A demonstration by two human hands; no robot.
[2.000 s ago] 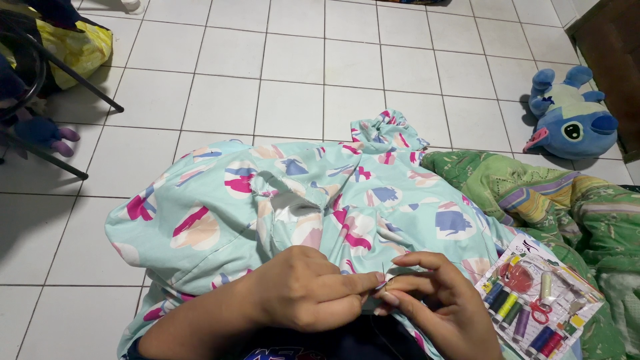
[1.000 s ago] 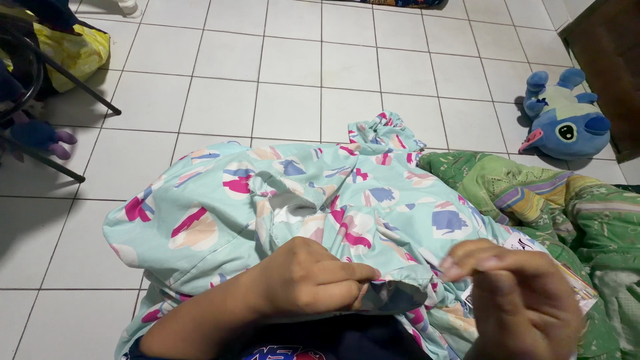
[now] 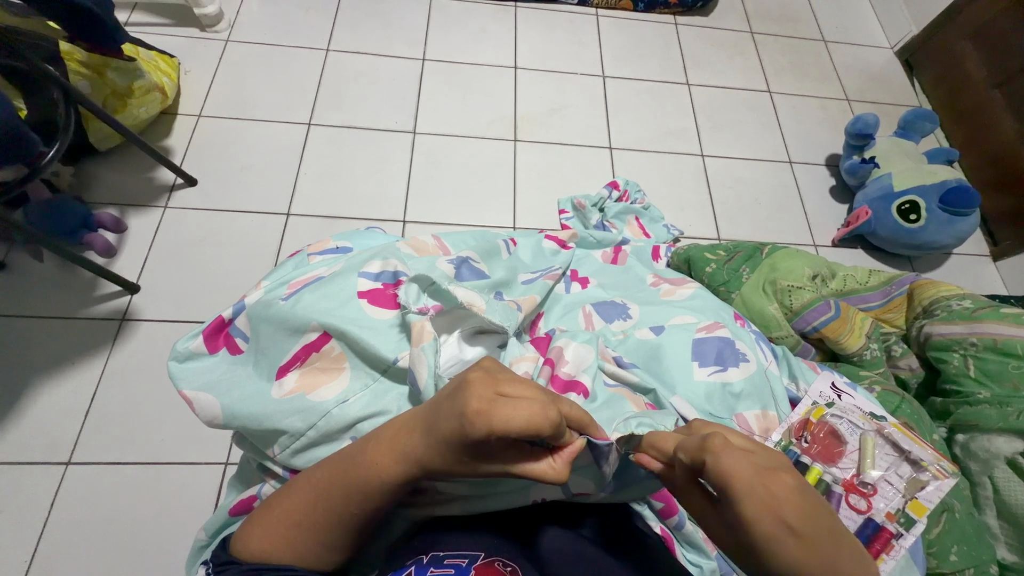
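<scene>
A light aqua printed cloth garment (image 3: 480, 288) lies spread over my lap and the floor, with pink, blue and peach patches. My left hand (image 3: 512, 432) pinches a folded edge of it between thumb and fingers. Close beside it, my right hand (image 3: 704, 464) has its fingertips together at the same edge; whether a needle is between them is too small to tell. A hole with a frayed edge shows white inside, above my left hand. To the right lies a sewing kit card (image 3: 868, 472) with thread spools, small red scissors and a round red item.
A green patterned quilt (image 3: 896, 336) is bunched at the right. Beyond it a blue plush toy (image 3: 908, 188) lies on the white tile floor (image 3: 472, 96). At the left stand black metal legs (image 3: 112, 120), near a yellow bag (image 3: 128, 88) and another small plush toy (image 3: 72, 224).
My right hand was raised away from the cloth a second ago, over the kit card, and is now back beside my left hand. The left hand has kept its pinch on the edge.
</scene>
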